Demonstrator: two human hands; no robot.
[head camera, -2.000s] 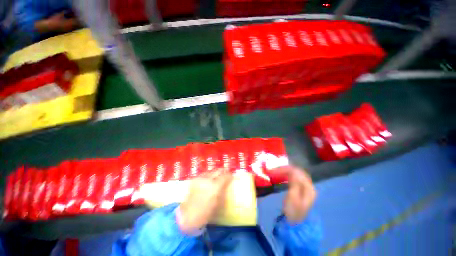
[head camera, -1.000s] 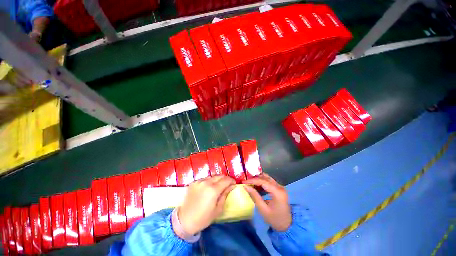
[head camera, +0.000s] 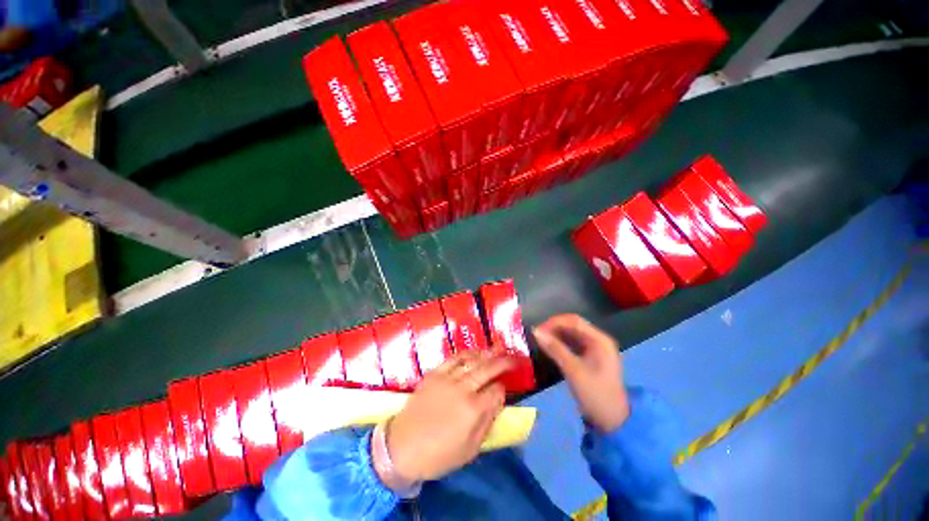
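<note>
My left hand (head camera: 444, 415) holds a pale-yellow sticker sheet (head camera: 513, 426) under its palm, with its fingers at the near end of the rightmost box (head camera: 504, 317) of the long red row. My right hand (head camera: 591, 368) is just right of that box, thumb and index finger apart; a tiny sticker between the fingertips cannot be made out. The waiting row of red boxes (head camera: 238, 412) runs left along the worktop's near edge. A small slanted group of red boxes (head camera: 667, 242) lies to the right.
A two-layer block of stacked red boxes (head camera: 489, 102) stands at the pale metal rail (head camera: 306, 226). A grey upright (head camera: 112, 193) and a yellow board (head camera: 51, 265) are at left. A blue sleeve and red boxes show at the upper left. Blue floor (head camera: 795, 377) lies at lower right.
My right hand has come away from the sheet to the right of the row's end. My left hand has moved slightly right and down, its fingers now at the last box. The view has shifted.
</note>
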